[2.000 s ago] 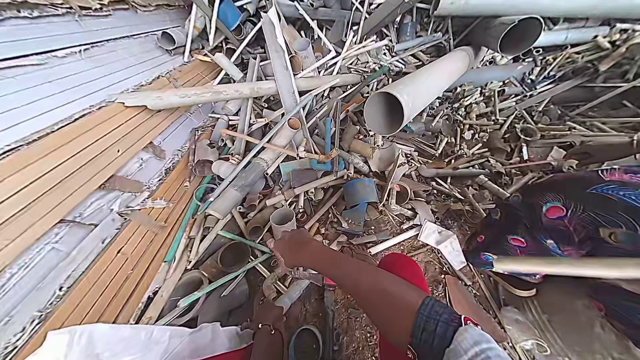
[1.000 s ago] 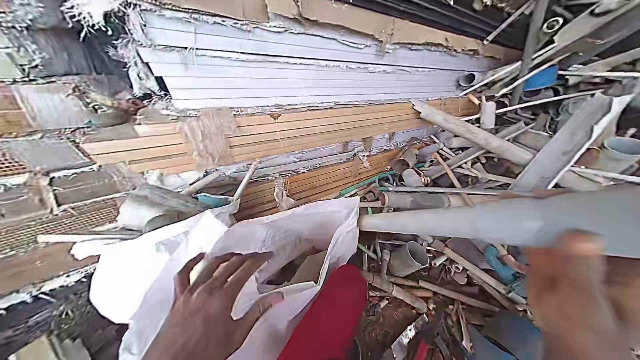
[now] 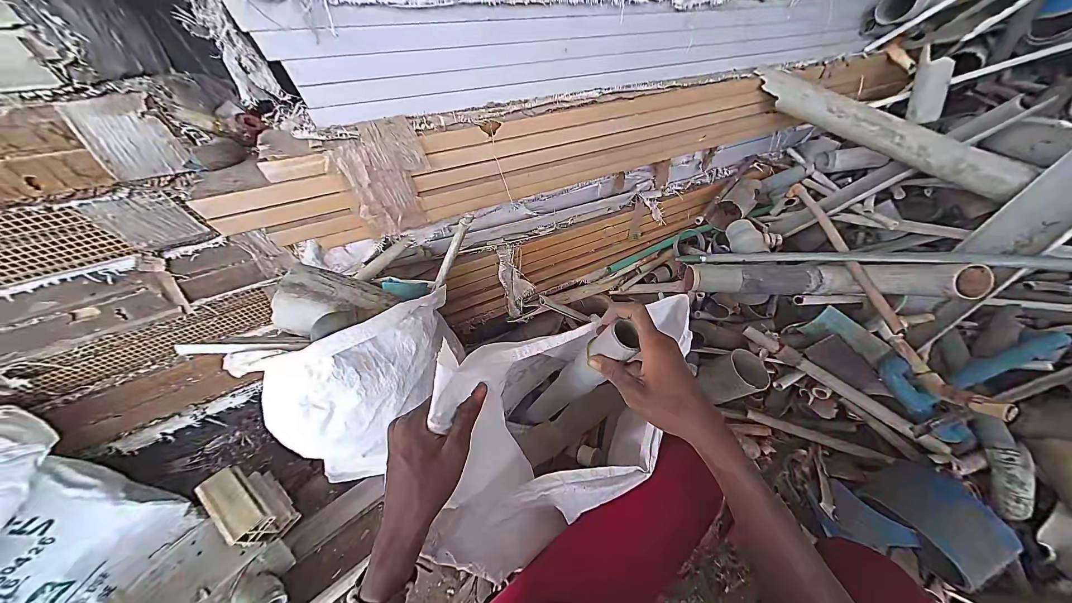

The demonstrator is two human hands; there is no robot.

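Note:
My right hand (image 3: 649, 368) grips the upper end of a grey plastic pipe (image 3: 569, 387), whose lower part is inside a white woven sack (image 3: 494, 494). The pipe's round open end faces up between thumb and fingers. My left hand (image 3: 435, 452) pinches the left edge of the sack's mouth and holds it apart. Other pipe pieces lie inside the sack, partly in shadow. A second white sack (image 3: 352, 385) stands just left of it, with a wide grey pipe piece (image 3: 327, 301) behind it.
Scrap pipes (image 3: 837, 280) and blue plastic pieces (image 3: 930, 519) lie heaped at right. Stacked tan panels (image 3: 586, 159) and white panels (image 3: 544, 50) run across the back. At lower left are a cut profile piece (image 3: 247, 507) and a printed white sack (image 3: 84, 519).
My left hand has gone from spread fingers over the sack to gripping its edge. My right hand, earlier on a long pipe at right, is now at the sack's mouth. The view has swung left since the oldest frame.

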